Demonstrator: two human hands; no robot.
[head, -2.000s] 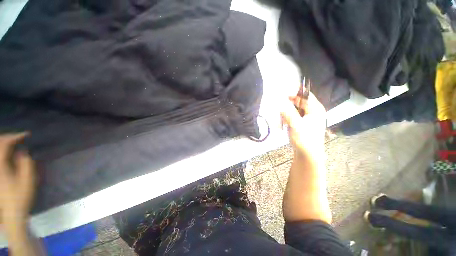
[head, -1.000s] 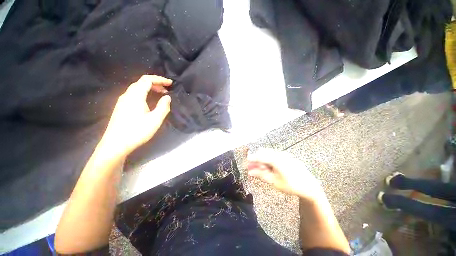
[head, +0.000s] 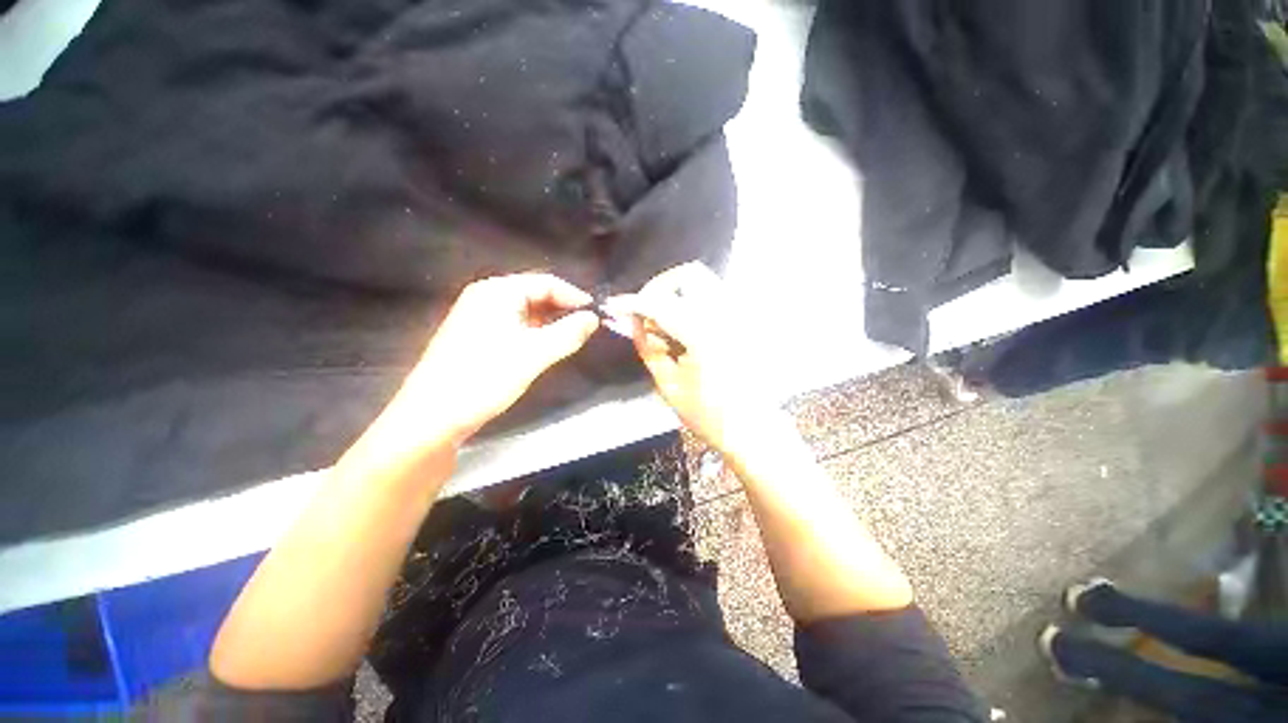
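Note:
A large black garment (head: 325, 184), speckled with lint, lies spread on the white table (head: 798, 212). My left hand (head: 516, 346) pinches a small dark bit of the garment near its right edge between thumb and fingers. My right hand (head: 678, 332) meets it there, fingertips closed close to the left ones. A small pale glint shows at the right fingertips; I cannot tell whether it is the snips' blades. What exactly lies between the fingertips is too small and blurred to tell.
A heap of black garments (head: 1017, 127) lies at the right of the table. A blue crate (head: 170, 636) is below the left table edge. Thread clippings (head: 551, 544) cling to my dark apron. A person's legs (head: 1172, 629) are at the lower right, on the speckled floor (head: 904, 480).
My left hand came in from the left edge onto the garment, then moved right. My right hand dropped below the table edge, then rose to meet it. The dark cord loop seen earlier no longer shows.

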